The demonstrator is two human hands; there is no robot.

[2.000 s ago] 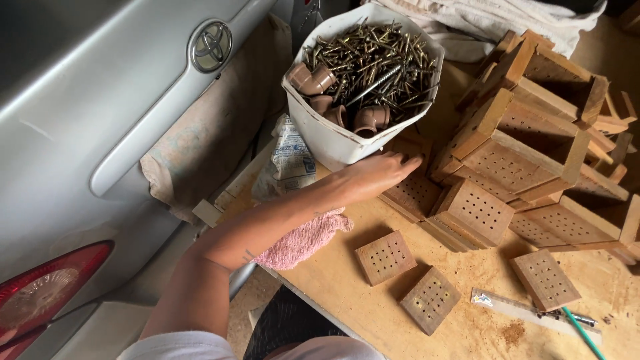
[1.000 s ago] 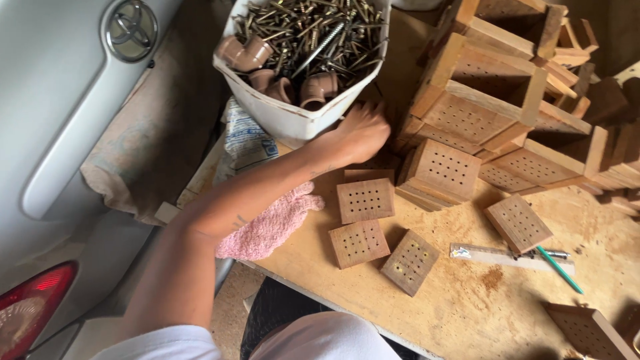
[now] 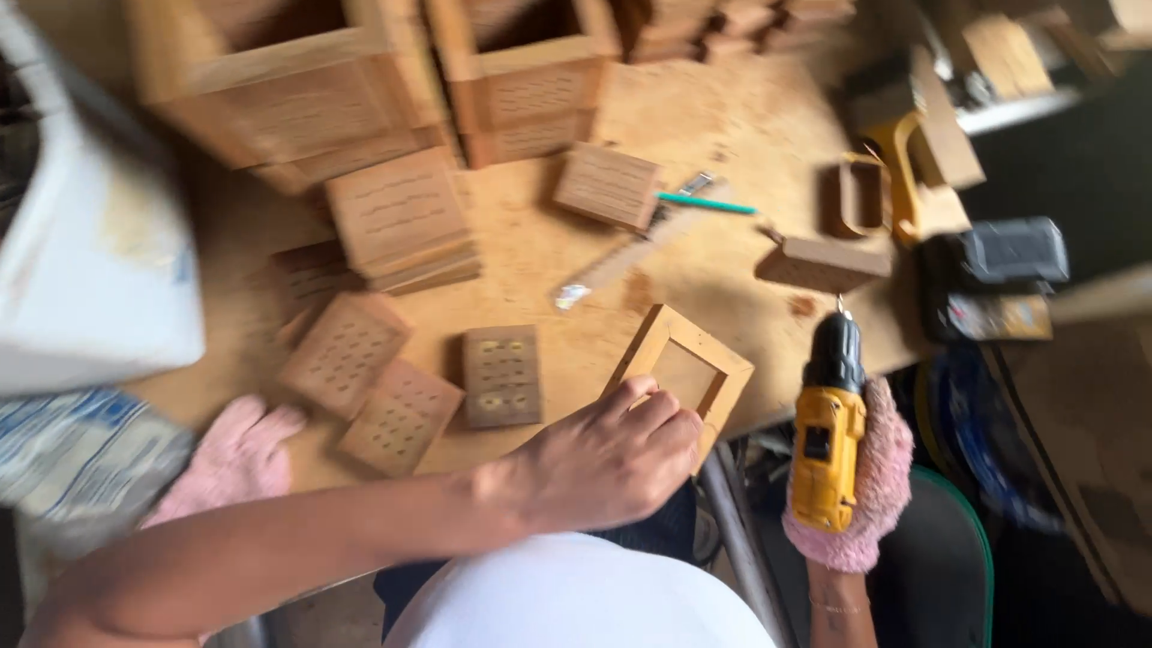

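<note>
My bare left hand (image 3: 621,450) is at a small wooden frame (image 3: 733,382) near the table's front edge, its curled fingers over the lower left side; whether they grip the frame or something small is hidden by blur. In a pink knit glove, my right hand (image 3: 886,486) is closed around a yellow and black cordless drill (image 3: 828,441), whose bit points away from me toward a wooden block (image 3: 832,261). Left of the frame lie several drilled wooden blocks (image 3: 501,376). Beyond them are a ruler (image 3: 621,252) and a green pencil-like stick (image 3: 706,203).
Open wooden boxes (image 3: 297,99) stand at the back left. A white bucket (image 3: 99,243), a plastic bag (image 3: 90,450) and a pink glove (image 3: 238,450) are at the left. A black case (image 3: 1012,256) sits at the right edge.
The view has swung right, bringing the drill and my right hand into sight. My left hand has moved from beside the bucket to the wooden frame.
</note>
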